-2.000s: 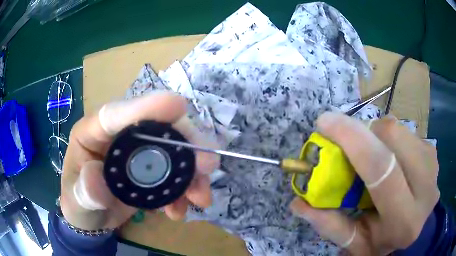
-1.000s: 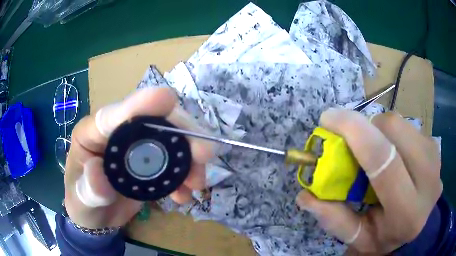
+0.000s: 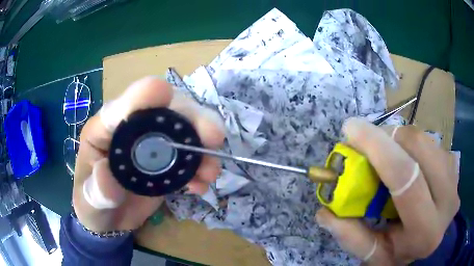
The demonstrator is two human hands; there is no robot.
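My left hand [image 3: 112,197], with whitish finger cots, holds a round black disc [image 3: 135,183] by its edge. The disc has a ring of small pale holes and a silvery-grey round centre [image 3: 154,154]. My right hand [image 3: 410,192], also with finger cots, grips a tool by its yellow-and-blue handle [image 3: 356,182]. A brass-coloured collar [image 3: 322,174] joins the handle to a thin silver shaft [image 3: 260,162]. The shaft's tip overlaps the disc near the right edge of its centre; I cannot tell if it touches. Part of each hand is hidden behind what it holds.
A black-smudged white cloth [image 3: 301,104] lies crumpled on a tan board [image 3: 140,65]. Thin pointed silver tweezers or rods [image 3: 400,110] and a dark cord [image 3: 420,91] are at the right. Eyeglasses [image 3: 77,103] and a blue bin [image 3: 23,137] are at the left on the green mat [image 3: 171,23].
The shaft tip has moved from the disc's upper holes down to the edge of the silvery centre. The bench items appear shifted slightly right and down. Both hands keep their holds.
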